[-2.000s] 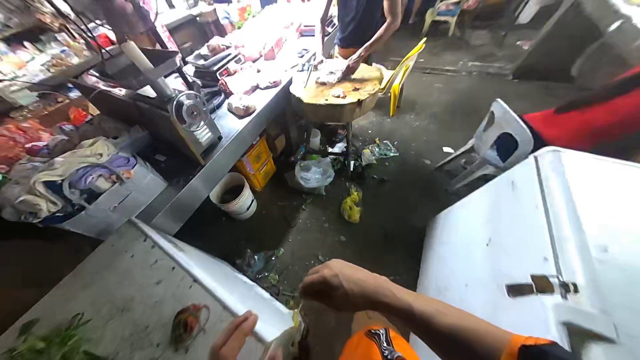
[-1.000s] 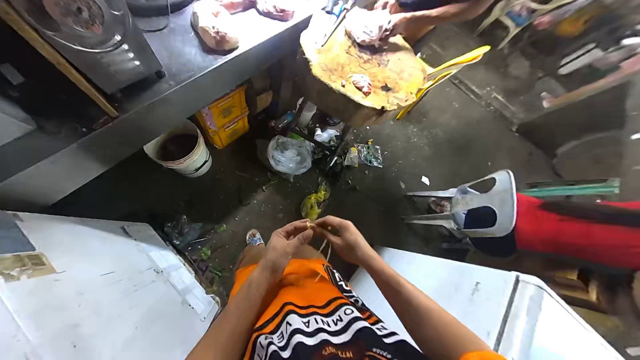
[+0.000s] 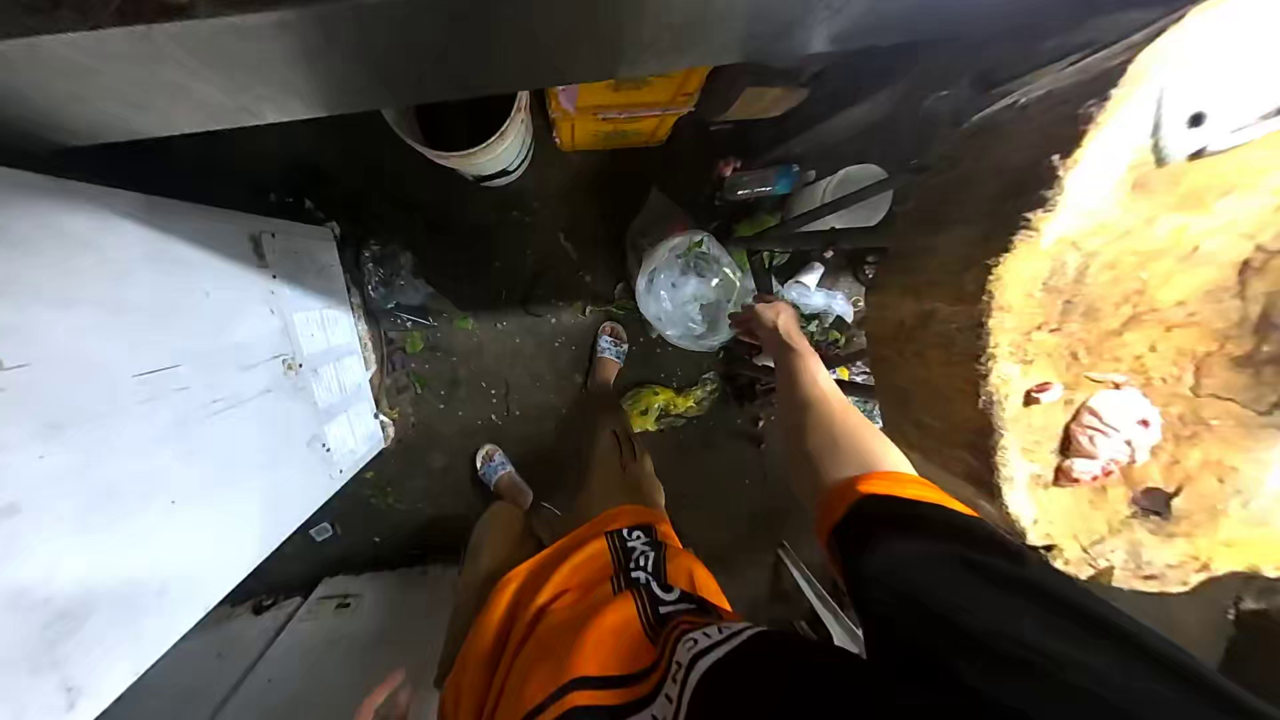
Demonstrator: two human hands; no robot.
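My right hand (image 3: 768,324) reaches low at the right edge of a round, clear plastic bag (image 3: 690,290) filled with pale, translucent material. Its fingertips are close to or touching the bag; whether they grip anything cannot be told. Under and beside this hand lies a heap of litter with a white cup (image 3: 806,276), thin plastic (image 3: 822,302) and green leaves. A crumpled yellow plastic bag (image 3: 670,402) rests on the floor just below. My left hand (image 3: 385,697) shows only partly at the bottom edge, near a white lidded chest, its fingers cut off by the frame.
A thick wooden chopping block (image 3: 1220,330) with a piece of meat (image 3: 1110,432) stands at right. Along the top run a metal counter (image 3: 300,70), a white bucket (image 3: 490,150) and a yellow crate (image 3: 625,110). A white chest (image 3: 150,400) fills the left. Wet floor carries scraps.
My hands were together in front of my body one second ago; now they are apart, the right one reaching down to the clear bag. The view has turned and moved nearer the litter.
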